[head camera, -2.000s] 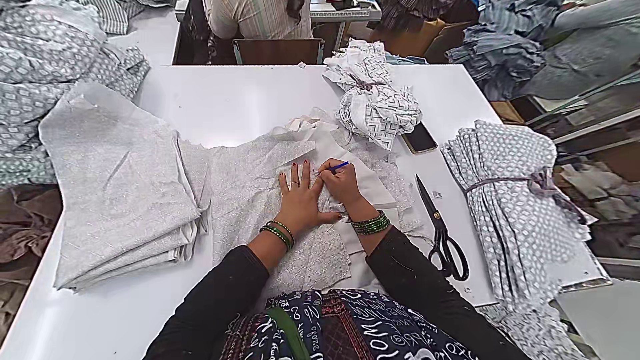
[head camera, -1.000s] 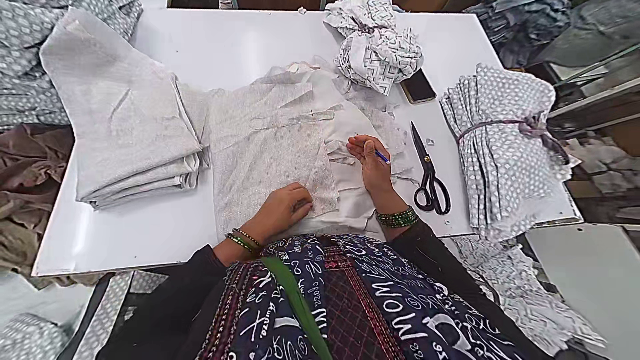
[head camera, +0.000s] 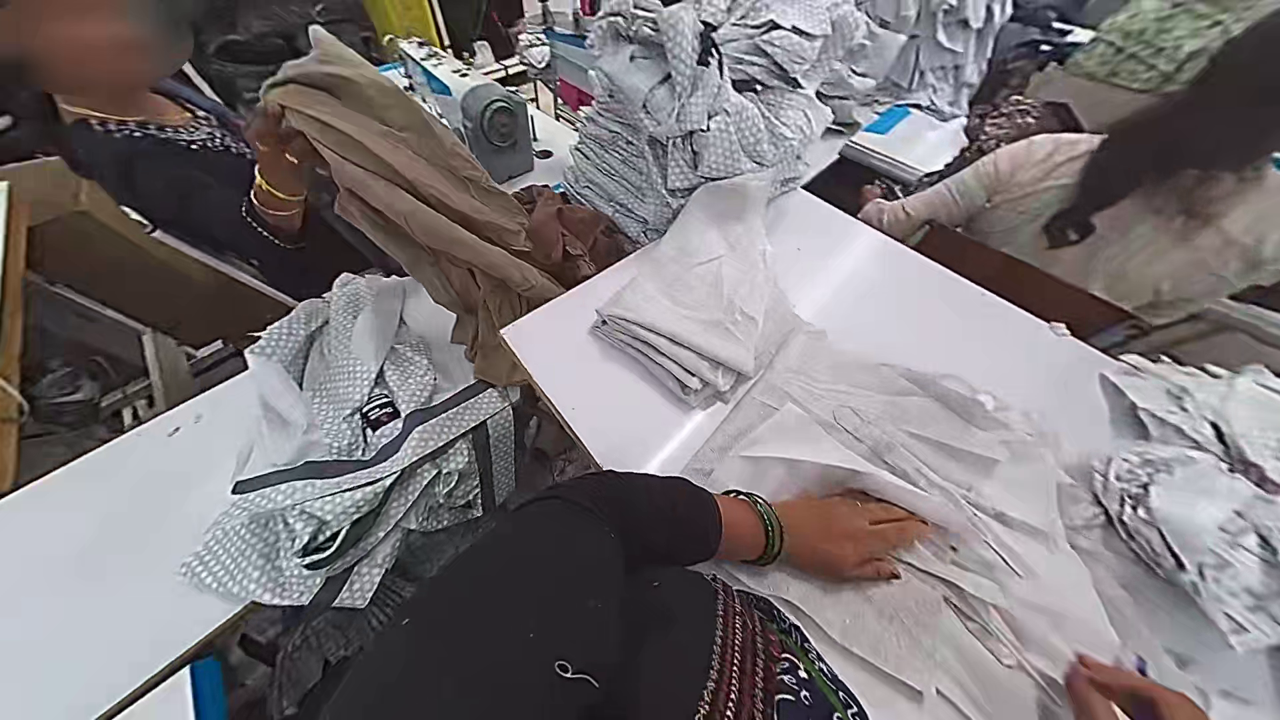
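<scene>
My left hand (head camera: 850, 535) lies flat, palm down, on loose, creased sheets of thin pale grey fabric (head camera: 880, 440) spread over the white table. At the bottom right edge, my right hand (head camera: 1125, 690) is partly cut off and blurred beside the same fabric. A bit of a blue pen (head camera: 1141, 664) shows at its fingers. Beyond my left hand, a folded stack of pale grey fabric (head camera: 690, 320) rests near the table's corner. A bundle of printed white cloth (head camera: 1190, 520) lies at the right.
At the upper left a co-worker's hand (head camera: 280, 155) holds up brown cloth (head camera: 410, 190). Dotted grey garments (head camera: 370, 430) lie by a second white table (head camera: 110, 520). Behind are a sewing machine (head camera: 490, 120) and a heap of dotted cloth (head camera: 700, 110). Another person (head camera: 1000, 200) sits at upper right.
The view has swung far to the left. My left hand, with its fingers curled at the fabric's lower edge a second ago, now lies flat on the fabric.
</scene>
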